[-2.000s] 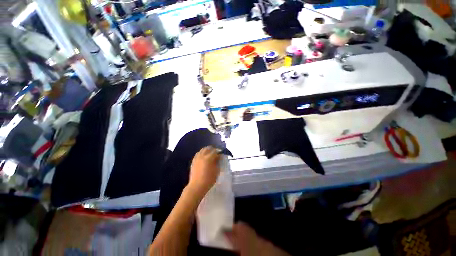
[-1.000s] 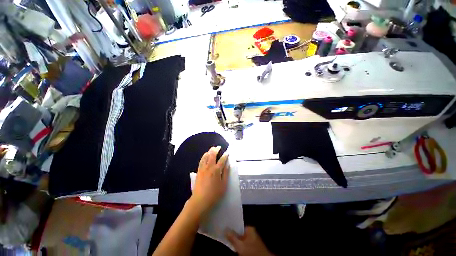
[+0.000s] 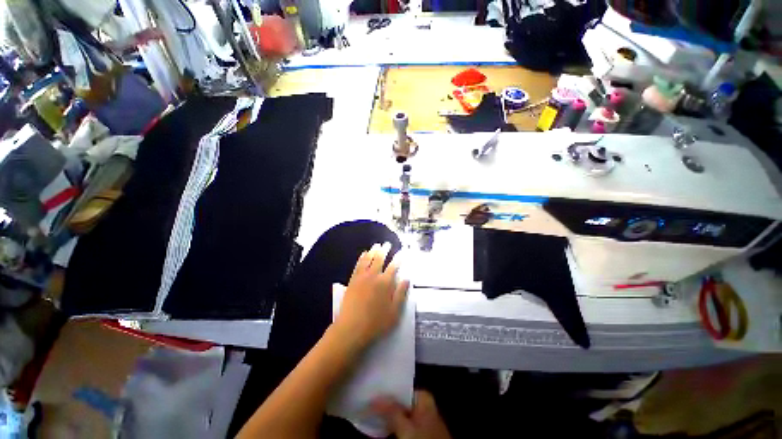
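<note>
A black cut panel point(image 3: 326, 253) with a curved end lies left of the needle area of the white sewing machine point(image 3: 514, 171) and hangs over the table's front edge. A white cut piece point(image 3: 377, 369) lies on it. My left hand point(image 3: 373, 291) rests flat on the white piece near its upper end, fingertips close to the presser foot point(image 3: 426, 233). My right hand point(image 3: 413, 418) is at the bottom edge of the picture, holding the lower end of the white piece. A small black shaped piece point(image 3: 532, 279) lies on the bed right of the needle.
A stack of black panels point(image 3: 244, 206) with striped pale edges lies at left. Red-yellow looped handles point(image 3: 723, 309) lie at the bed's right end. Thread spools point(image 3: 600, 111) stand behind the head. A cardboard box point(image 3: 77, 369) is below left. A ruler-marked edge point(image 3: 514, 334) runs along the front.
The view has shifted. My left hand has moved from gripping near the panel's curved end to lying flatter on the white piece. The white piece lies straighter than a second ago. My right hand stays at its lower end.
</note>
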